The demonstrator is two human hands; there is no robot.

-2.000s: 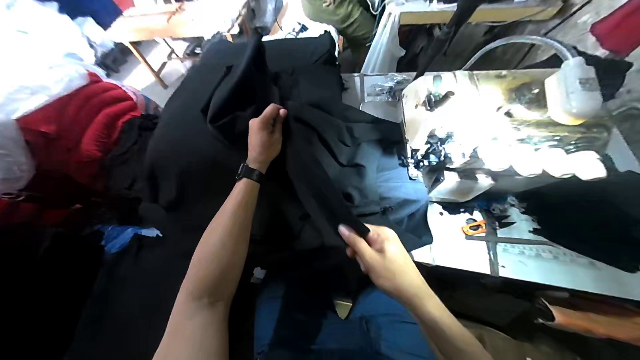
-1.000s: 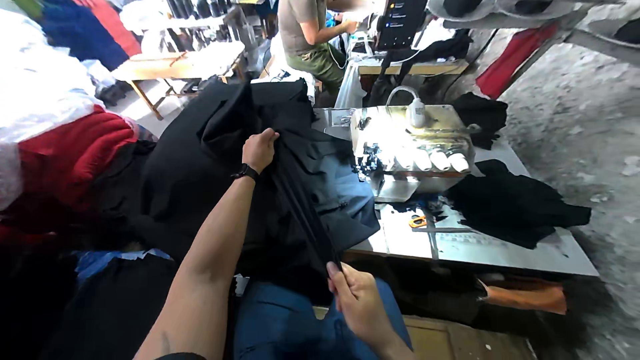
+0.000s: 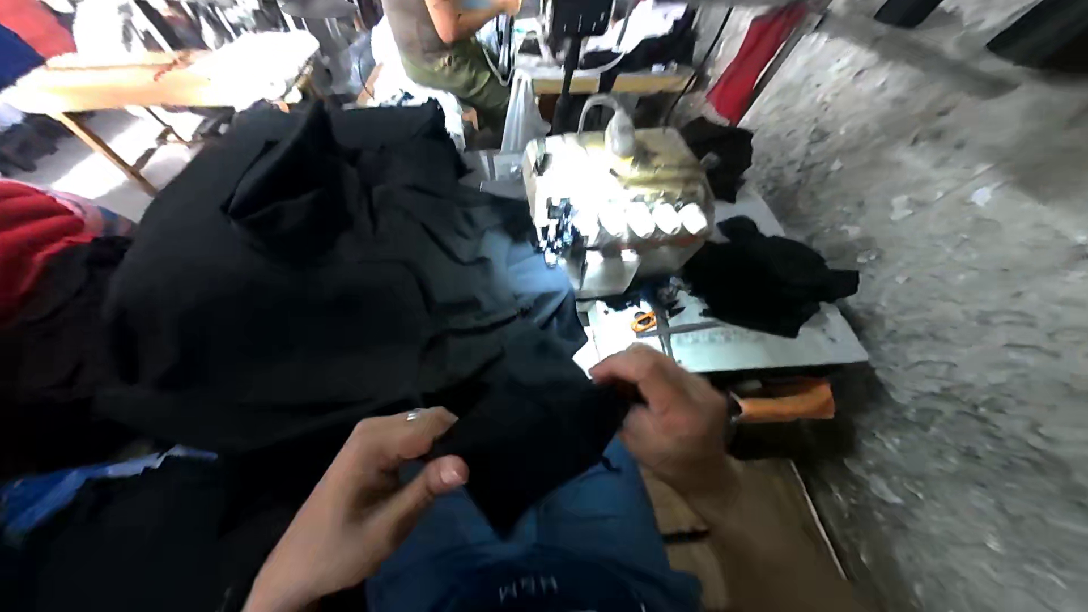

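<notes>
Between my two hands a piece of black fabric is stretched above my lap, one corner hanging down. My left hand, with a ring on a finger, pinches its left edge between thumb and fingers. My right hand grips the right edge near the table's front. A large heap of black cloth lies to the left and beyond my hands, reaching up to a lit overlock sewing machine. Orange-handled thread snips lie on the white machine table, in front of the machine.
More black fabric lies right of the machine, beside a rough grey wall. Red cloth is at the far left, near a wooden table. Another person sits beyond the heap. An orange object is under the table edge.
My left hand has come down from the upper part of the black cloth toward my lap. Both hands now hold a fabric edge close together. The view has shifted to the right.
</notes>
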